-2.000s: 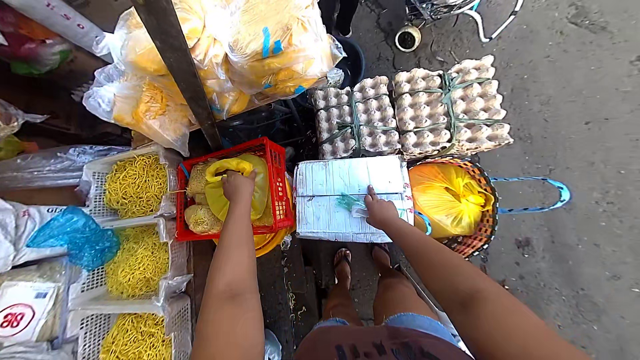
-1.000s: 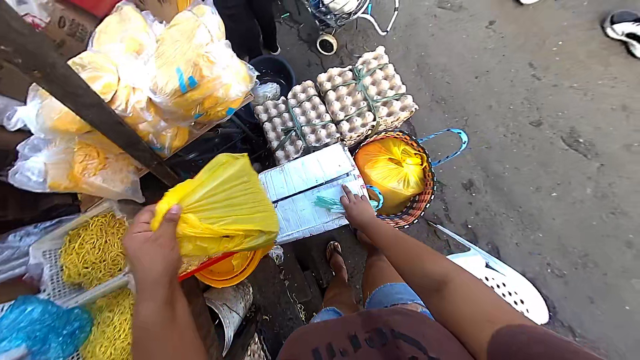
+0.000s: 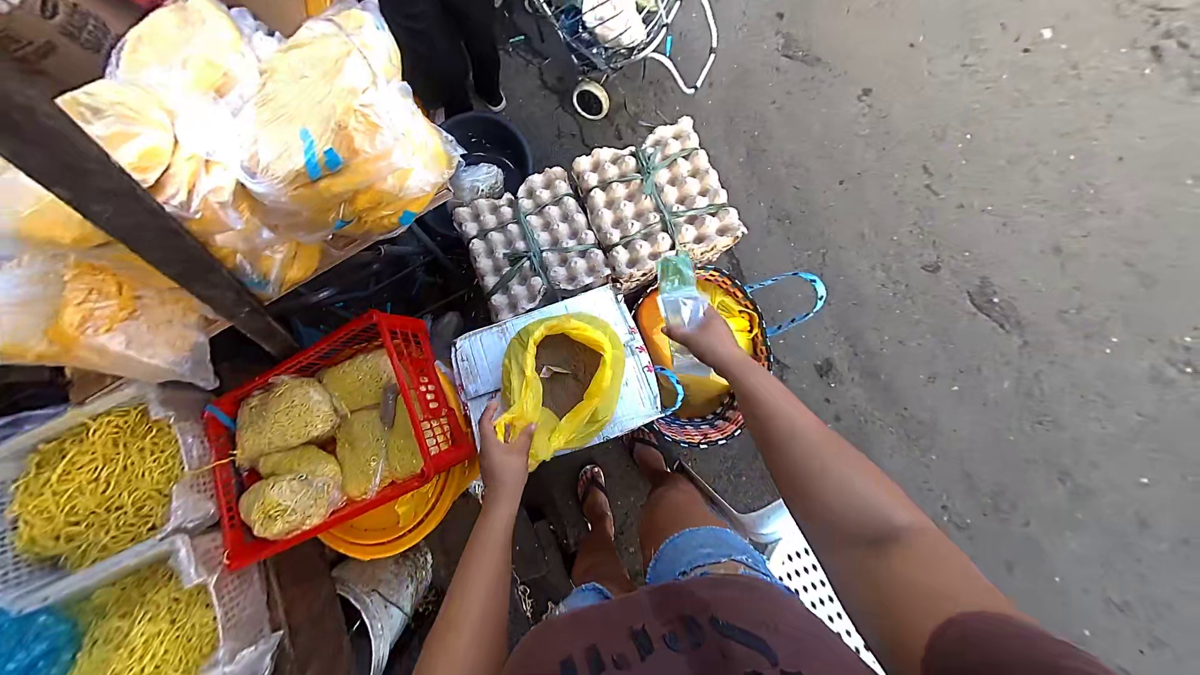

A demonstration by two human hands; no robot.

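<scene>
My left hand (image 3: pixel 506 450) grips the lower left rim of a yellow plastic bag (image 3: pixel 600 412), which sits with its mouth open on a white-covered box (image 3: pixel 483 361). Something brownish shows inside the bag. Held in my right hand (image 3: pixel 705 337) are clear plastic bags with a green part (image 3: pixel 677 277), above a woven basket (image 3: pixel 698 429) that holds a tied yellow-orange bag (image 3: pixel 741 319). Left of the box, a red plastic crate (image 3: pixel 347 511) contains several packs of noodles (image 3: pixel 286 417) in clear plastic.
Tied egg trays (image 3: pixel 647 197) stand beyond the box. At left are baskets of loose yellow noodles (image 3: pixel 98 483), large bags of yellow food (image 3: pixel 328 122) and a slanting dark post (image 3: pixel 141 206). A white perforated plastic chair (image 3: pixel 816 591) is beside my legs. A wheeled cart (image 3: pixel 609 37) stands farther off.
The yellow bag was in the red crate, then lifted by my left hand, and now rests on the box. My right hand has raised the clear and green bags from the box toward the basket.
</scene>
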